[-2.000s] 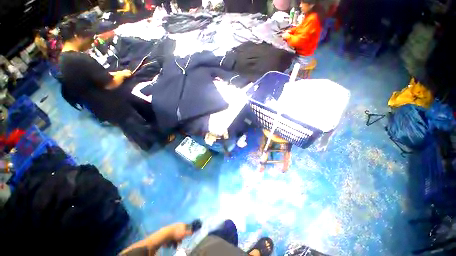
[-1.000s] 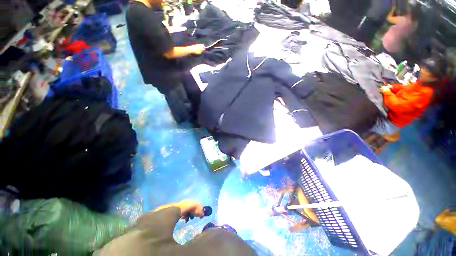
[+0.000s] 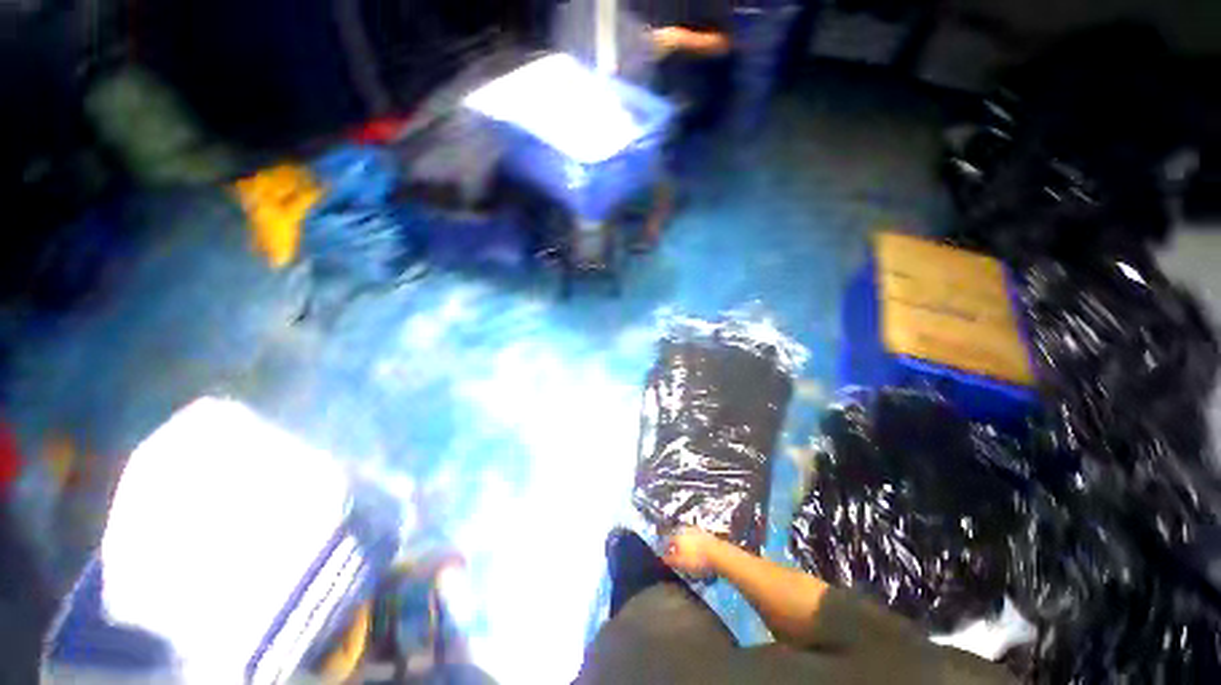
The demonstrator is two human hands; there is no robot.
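A bundle of dark garments in shiny clear film lies on the blue floor just in front of my legs. My right hand is at the bundle's near end, beside my knee. It is small and blurred, so I cannot tell whether it touches or grips the film. My left hand is not in view. A large heap of polybagged dark garments lies along the right side and reaches near my right arm.
A blue crate with a tan cardboard sheet stands by the heap. A basket with bright white contents is at the lower left. Yellow and blue bags lie farther back. A blue container and a person's arm are beyond.
The view has swung right, away from the garment table. The basket now shows at the left. My left hand with its small black object has left the view; my right hand and the bagged bundle have come in.
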